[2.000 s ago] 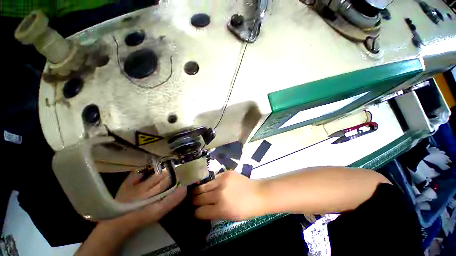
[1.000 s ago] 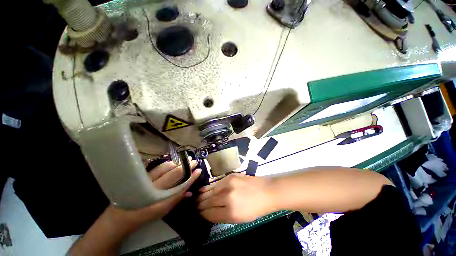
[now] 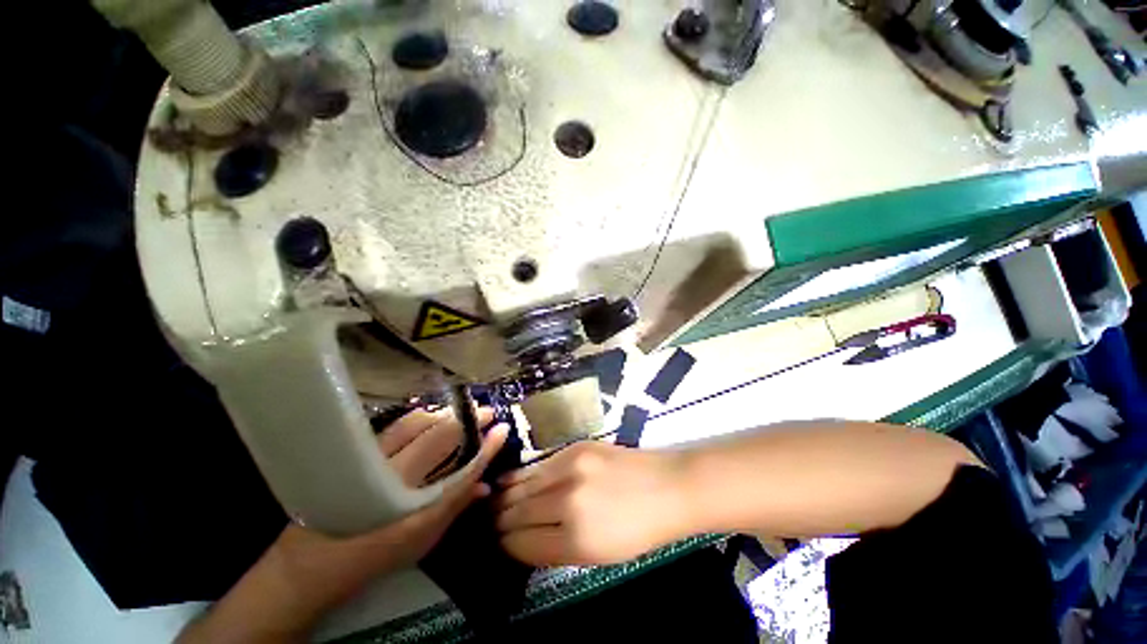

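The cream sewing machine head fills the upper view. A black garment piece runs under its left end and over the table's front edge. My left hand lies on the cloth beside the needle area, partly hidden behind the pale guard loop. My right hand has its fingers curled on the cloth's right side, close to my left fingertips. The needle and presser foot are mostly hidden. Small dark cut pieces lie loose on the white bed right of the needle area.
Red-and-black snips lie on the table at right. A green-framed display panel juts from the head. A blue bin with white scraps stands at lower right. Black cloth is heaped at left.
Since two seconds ago the camera view has shifted, with the machine head appearing larger and farther right. My hands stay on the cloth near the needle area, with little visible movement in the last second.
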